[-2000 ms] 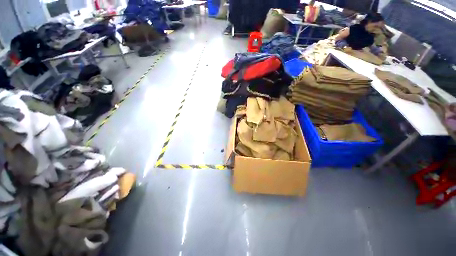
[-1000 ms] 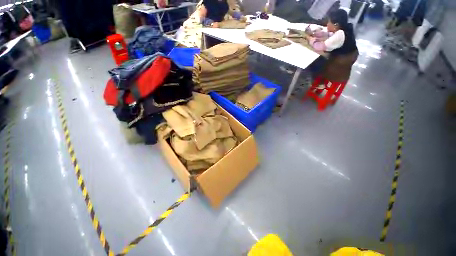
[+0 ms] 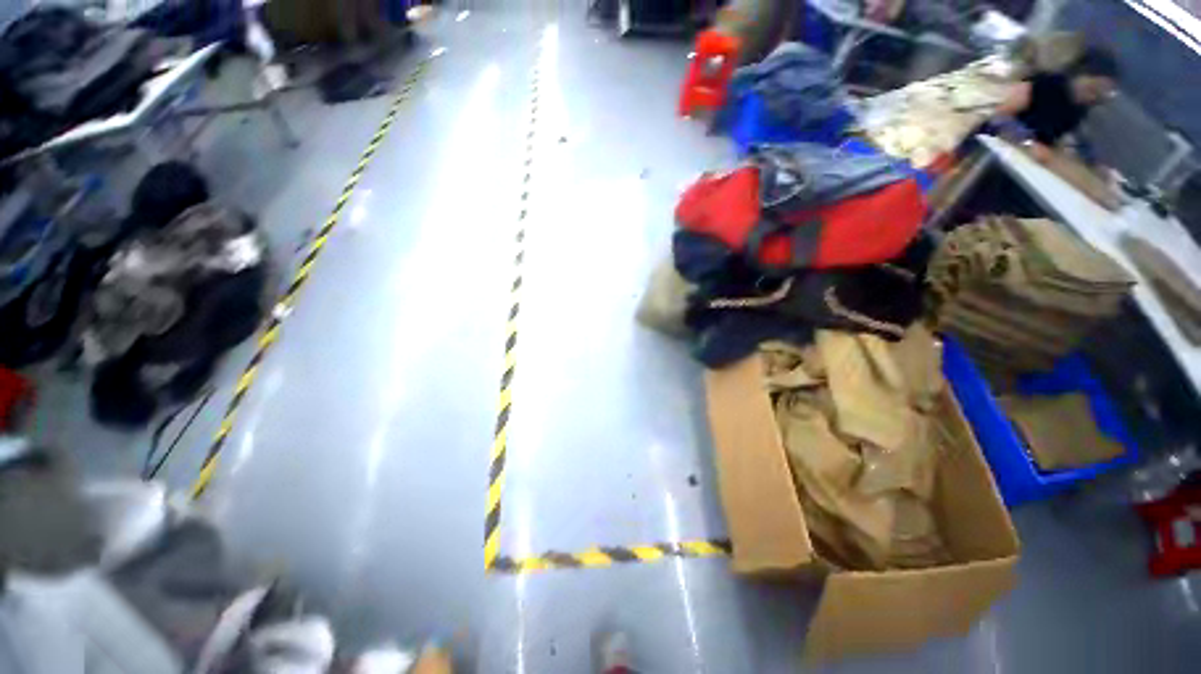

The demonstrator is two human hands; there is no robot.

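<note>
Neither of my hands is clearly in view. A brown cardboard box [image 3: 909,608] filled with tan cloth pieces [image 3: 863,435] stands nearest on the floor, right of centre. Behind it a heap of red garments [image 3: 843,227] and dark garments lies over a pale sack [image 3: 667,300]. To its right a blue bin [image 3: 981,421] holds a tall stack of folded tan-brown garments [image 3: 1027,283]. A small blurred shape [image 3: 615,650] shows at the bottom edge; I cannot tell what it is.
Yellow-black tape [image 3: 506,395] marks the grey floor. Blurred white and grey garments [image 3: 145,579] heap at lower left, dark ones [image 3: 178,296] above them. A person [image 3: 1054,105] is at the white table [image 3: 1054,178] on the right. Red stools [image 3: 711,73] stand at back and far right.
The view has swung back left and moved closer to the box. The second person at the table and the yellow shapes at the bottom are out of view; the left heaps show again.
</note>
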